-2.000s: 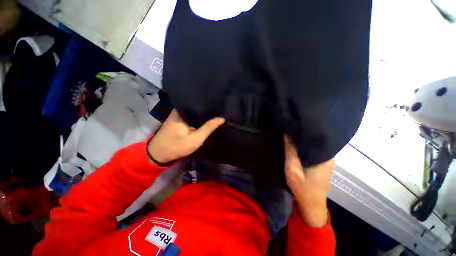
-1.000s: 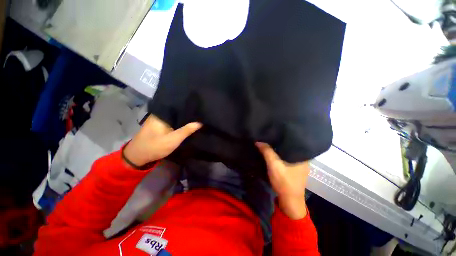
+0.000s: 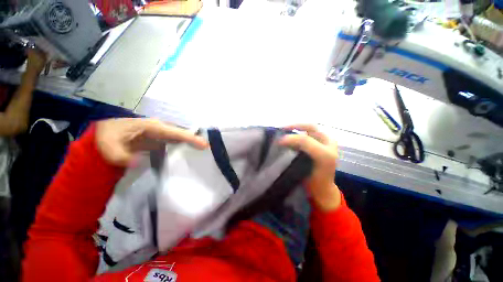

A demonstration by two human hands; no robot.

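A grey-white sewn bundle with black stripes point(image 3: 190, 187) hangs over my lap at the table's front edge, partly blurred. My right hand point(image 3: 317, 160) grips its upper right part, thumb and fingers on the cloth beside a dark band. My left hand point(image 3: 146, 137) is at its upper left, blurred, with the fingers stretched along the top edge; whether it grips the cloth cannot be told. The black panel does not show as a separate flat piece.
The white sewing machine point(image 3: 408, 71) stands at the right. Black-handled scissors point(image 3: 408, 140) and a thin yellow-green and blue item point(image 3: 388, 118) lie before it. A grey-white board point(image 3: 135, 58) is at the left. Another person's arm point(image 3: 22, 96) shows far left.
The black panel held up before is no longer spread in front of me; the striped grey-white cloth is now between my hands. The view has shifted, showing more of the machine and table.
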